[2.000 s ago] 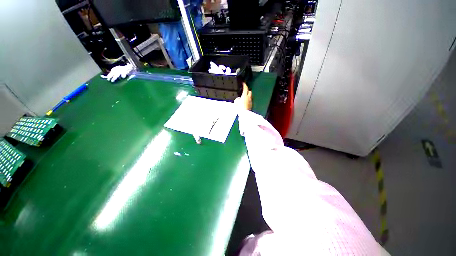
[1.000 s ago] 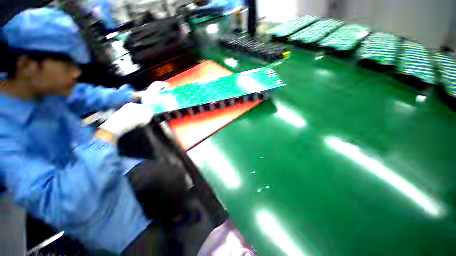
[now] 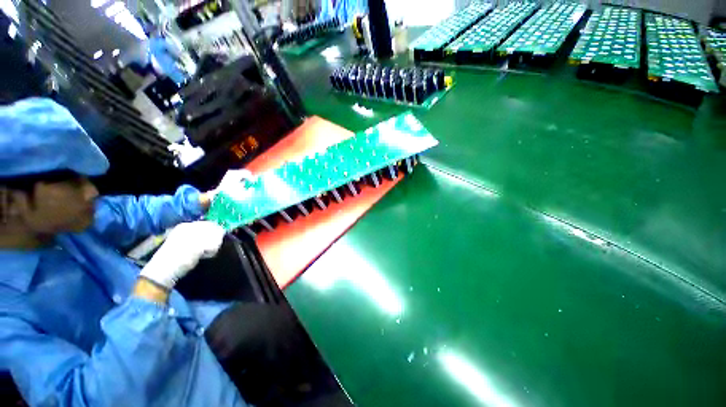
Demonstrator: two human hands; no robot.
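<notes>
Neither my left hand nor my right hand is in the picture. Nearest in front is a long green circuit board (image 3: 318,175), solder side up and tilted, with dark capacitors along its underside. A co-worker's white-gloved hands (image 3: 185,250) hold its near left end. The board lies over an orange-red mat (image 3: 306,238) on the green bench (image 3: 509,294).
A co-worker in blue smock and cap (image 3: 76,298) sits at left. Another board with upright black capacitors (image 3: 390,84) lies behind the mat. Several green boards (image 3: 605,36) stand in a row at the far side. Black equipment with a red display (image 3: 245,148) is at upper left.
The view has swung from the paper and black bin to the co-worker's side. My pink-sleeved arm has left the picture. The co-worker's board now shows lower and more steeply slanted.
</notes>
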